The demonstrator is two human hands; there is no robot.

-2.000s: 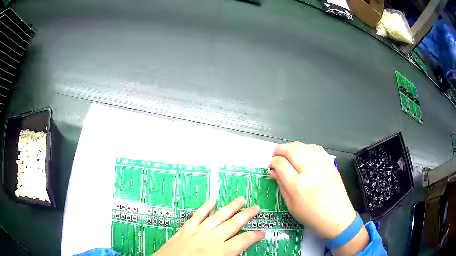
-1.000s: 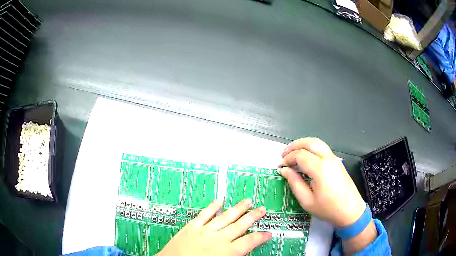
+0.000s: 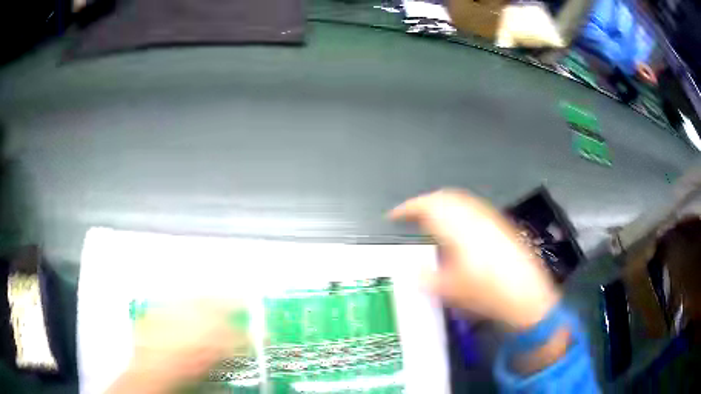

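Two green PCB panels lie side by side on the white sheet (image 3: 184, 262). The right panel (image 3: 330, 323) shows most of its face, with small dark parts on its top edge. The left panel (image 3: 238, 369) is mostly covered by my left hand (image 3: 184, 335), which is strongly blurred; its fingertips and any hold are unclear. My right hand (image 3: 484, 258) is blurred over the sheet's right edge, beside the black parts bin (image 3: 565, 254). Its index finger and thumb are apart, with no part visible between them.
A bin with pale parts (image 3: 29, 319) stands at the far left. Another green panel (image 3: 586, 135) lies on the belt at upper right. A blue-purple object (image 3: 463, 338) lies below my right hand. A dark mat (image 3: 192, 23) lies at the top. A person in blue (image 3: 615, 35) is at upper right.
The view has shifted. My right hand has left the right panel's top edge and its fingers have spread. My left hand has moved off the right panel to the left one.
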